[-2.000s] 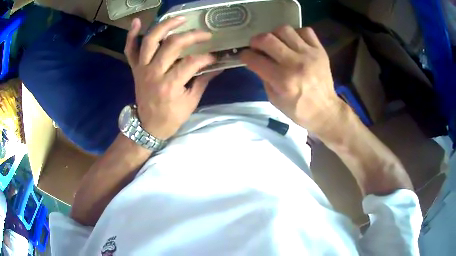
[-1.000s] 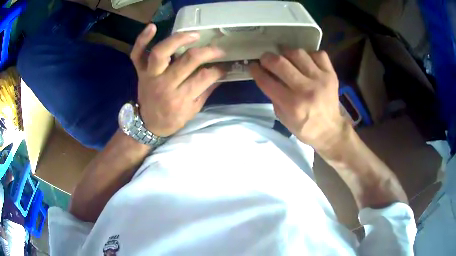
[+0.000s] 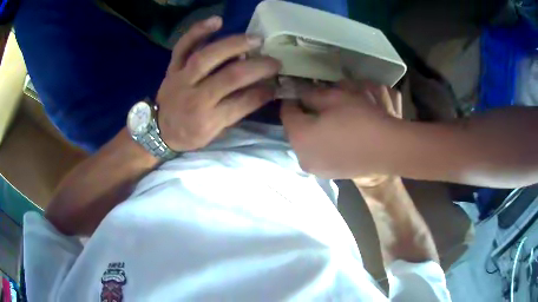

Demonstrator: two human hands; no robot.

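Observation:
A cream plastic housing shell [image 3: 342, 34] is held tilted over the lap, its open side towards me. My left hand [image 3: 206, 88], wearing a metal watch, grips the shell's left end and near edge. Another person's hand [image 3: 336, 133] reaches in from the right, its fingers at the near long edge. A small pale piece [image 3: 288, 88] shows between the fingers there. My right hand [image 3: 391, 101] is mostly hidden under that hand; only some fingers by the shell's right end and the wrist show, so its grip cannot be told.
The other person's bare forearm [image 3: 472, 144] crosses from the right edge over my right wrist. Brown cardboard [image 3: 44, 150] lies beside my left leg. More cardboard [image 3: 436, 224] is at the right. Blue material [image 3: 501, 65] is at the upper right.
Another person's hand has come in from the right and covers most of my right hand. The shell has moved right and tilted, its right end lower, and the view has shifted.

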